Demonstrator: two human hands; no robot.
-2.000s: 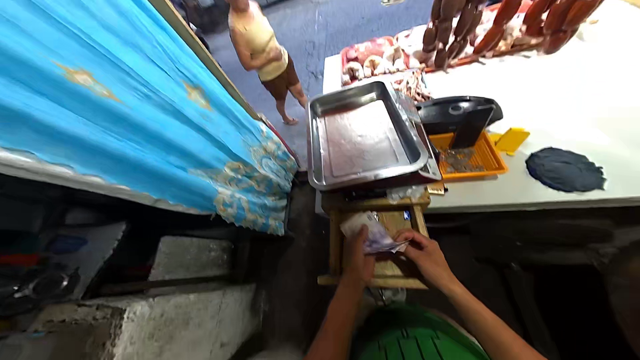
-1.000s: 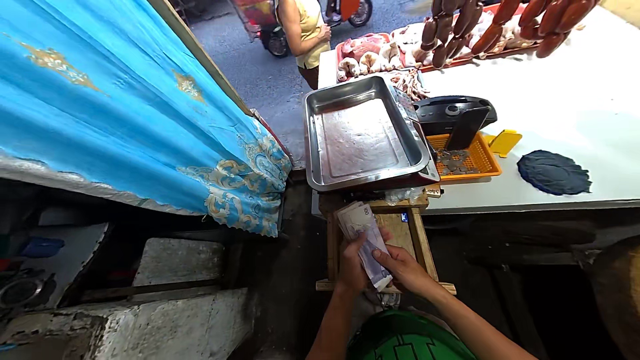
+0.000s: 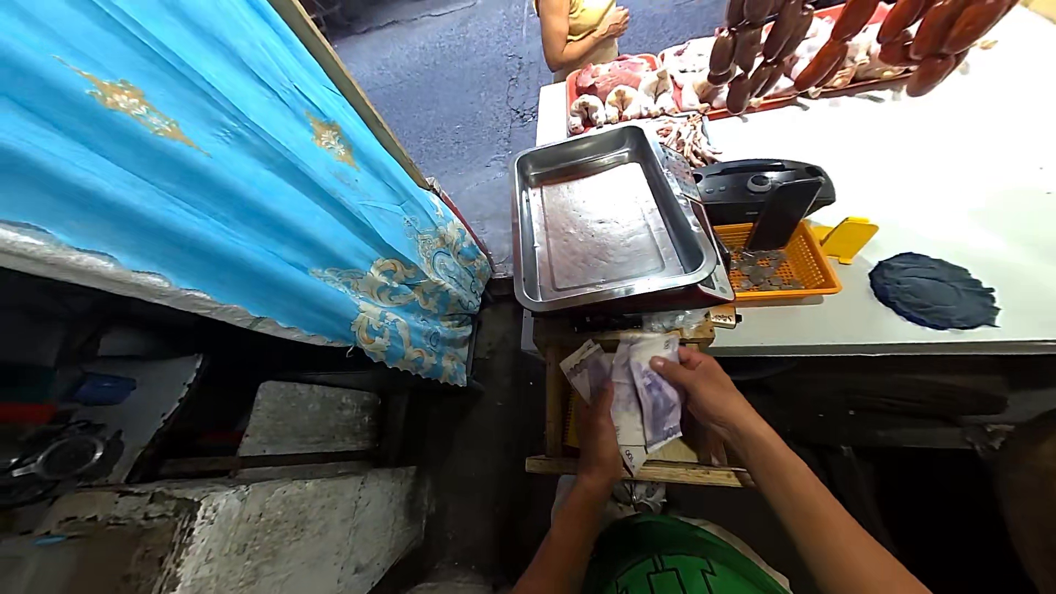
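Several purple-and-white banknotes (image 3: 639, 396) are spread between my hands, above an open wooden drawer (image 3: 643, 470). My left hand (image 3: 600, 429) grips the notes from the lower left, with one folded note sticking out at its upper left. My right hand (image 3: 701, 384) pinches a note at the right side, thumb on top. Just beyond the drawer, a steel tray (image 3: 610, 227) rests on a weighing scale (image 3: 714, 272). Right of it, an orange plastic basket (image 3: 813, 264) holds coins (image 3: 759, 268) and a dark upright flat object (image 3: 782, 214).
A white counter (image 3: 932, 190) carries raw meat (image 3: 615, 78) in red trays, a black device (image 3: 759, 186), a yellow stand (image 3: 850, 239) and a dark cloth (image 3: 934, 290). Sausages (image 3: 850, 41) hang above. A blue curtain (image 3: 247, 181) hangs left. A person (image 3: 577, 33) stands beyond the counter.
The notes, held together in a stack one second ago, are now fanned apart between my hands. The red vehicle seen on the street one second ago is out of view.
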